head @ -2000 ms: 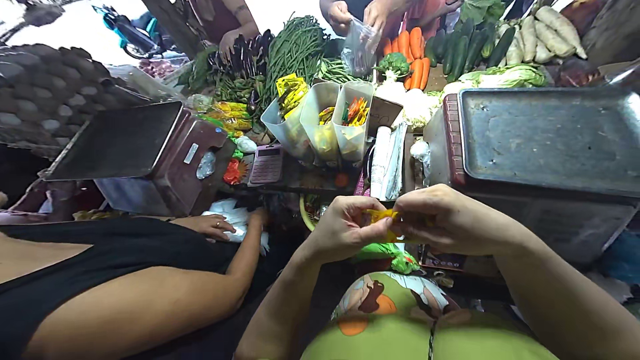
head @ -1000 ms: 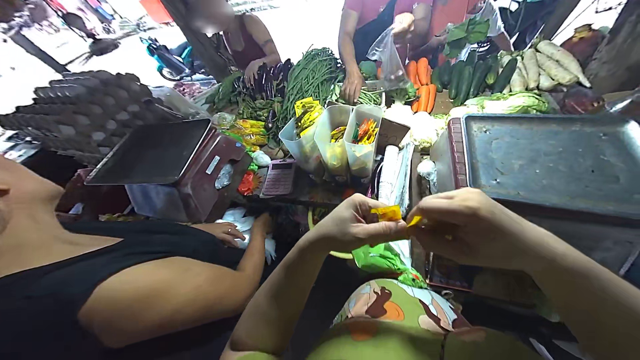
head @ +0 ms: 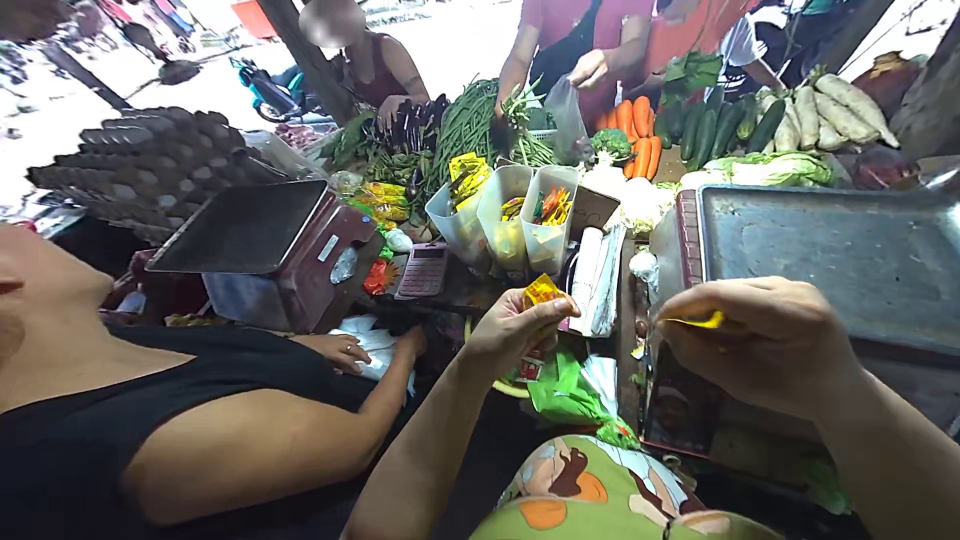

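My left hand [head: 517,326] holds a small yellow sachet [head: 541,289] between thumb and fingers, in front of the plastic containers. To its right, my right hand [head: 757,341] pinches another yellow piece [head: 697,321], a sachet or a strip of one, over the near left corner of the scale's metal tray [head: 825,262]. The two hands are apart. Beyond my left hand stand translucent plastic containers [head: 544,240] with yellow and orange packets in them. A green plastic bag [head: 566,390] hangs below, between my hands.
At the left sit a second scale [head: 247,225], stacked egg trays [head: 165,161] and a pink calculator [head: 424,270]. A person in black beside me has hands on a white plastic bag [head: 371,345]. Vegetables, including carrots [head: 641,135], cover the far side, where people stand; one holds a clear bag [head: 568,112].
My hands were together on yellow sachets and have moved apart, each with a yellow piece. Across the counter, a person has lifted a bunch of green vegetables. The view has shifted somewhat.
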